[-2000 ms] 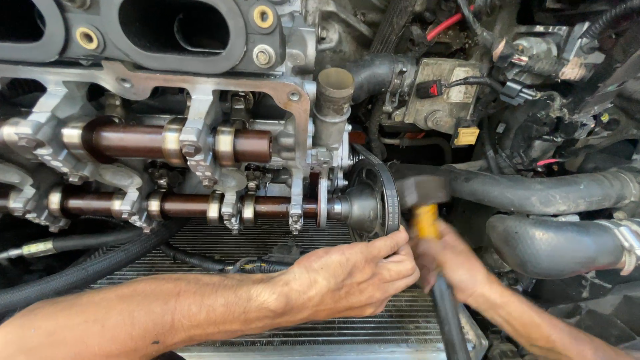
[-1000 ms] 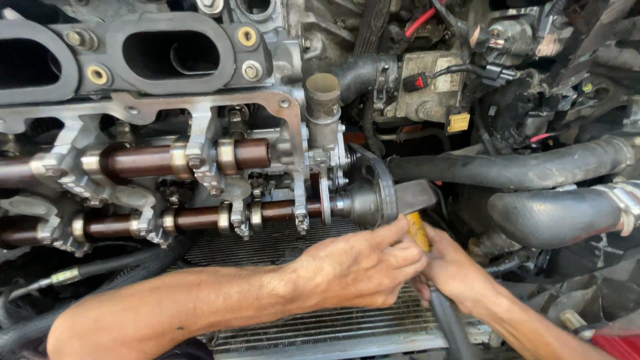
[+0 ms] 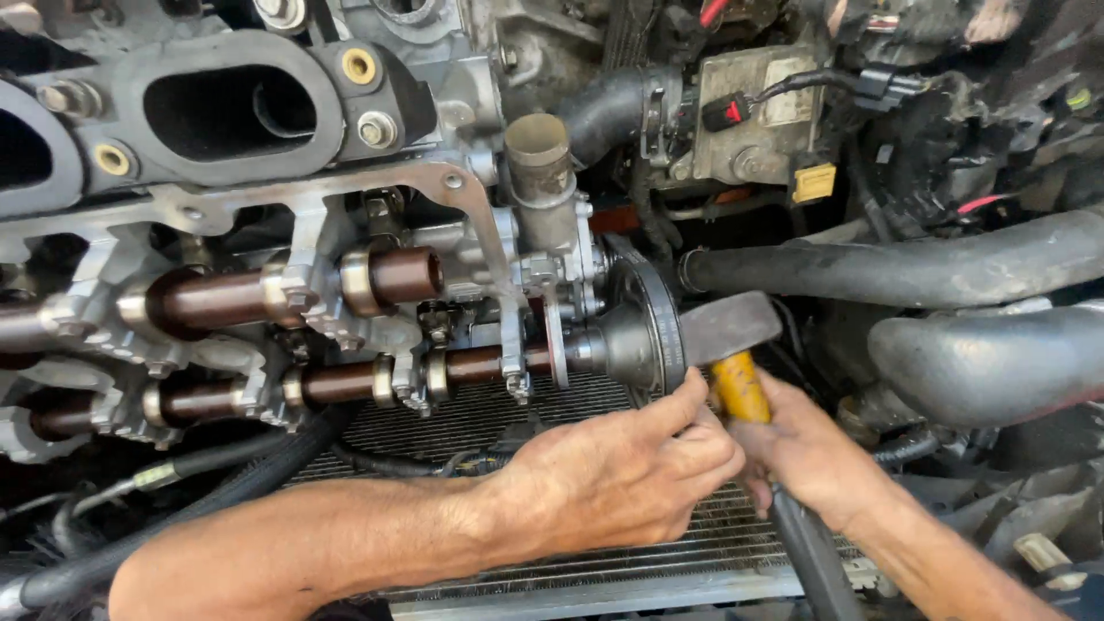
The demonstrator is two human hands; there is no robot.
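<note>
My right hand (image 3: 798, 448) grips a hammer by its yellow and black handle (image 3: 740, 388), close below the metal head (image 3: 733, 328). The hammer head is at the outer face of a pulley (image 3: 647, 319) with a belt around its rim; whether they touch I cannot tell. The pulley sits at the end of the lower camshaft (image 3: 345, 382) of an open engine. My left hand (image 3: 612, 479) is at the pulley's lower edge, thumb and fingers drawn together; anything between its fingertips is hidden. The upper camshaft (image 3: 216, 297) lies in its bearing caps.
Below the hands is a radiator with fins (image 3: 414, 423) and a metal edge (image 3: 638, 595). Thick coolant hoses (image 3: 906, 267) run at the right. An intake port flange (image 3: 241, 108) is at the upper left, and a black hose (image 3: 241, 492) crosses the lower left.
The hammer head was blurred at the pulley's outer side two seconds ago and now shows more sharply there. My left hand stays by the pulley's lower edge. The view has shifted slightly.
</note>
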